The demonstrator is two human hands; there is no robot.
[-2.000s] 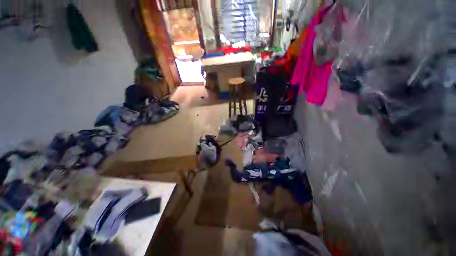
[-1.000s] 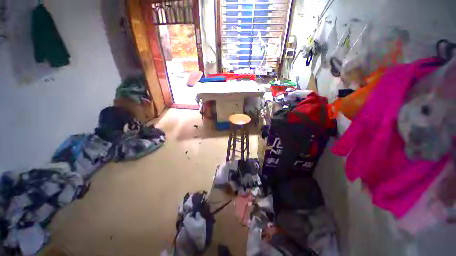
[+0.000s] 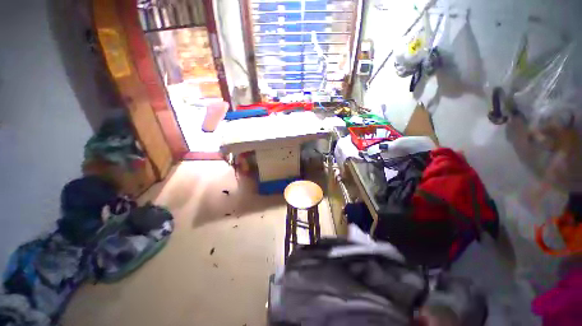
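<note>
A blurred heap of dark grey and pale grey cloth [image 3: 348,280] fills the bottom centre, close in front of me and cut off by the lower edge. It hides the floor behind it and the lower part of the stool. A small reddish-brown patch shows at the cloth's lower right, by a grey blurred shape; I cannot tell if it is part of my right hand. My left hand is not in view.
A round wooden stool [image 3: 304,194] stands ahead, before a white worktable [image 3: 274,132] under the barred window. An open door is at the left. Cloth bundles [image 3: 131,242] lie along the left wall. A table with red cloth [image 3: 456,191] is on the right; bags hang above.
The view has moved forward towards the worktable and stool. The grey cloth heap has come up at the bottom centre. The pink garment has shifted to the lower right edge.
</note>
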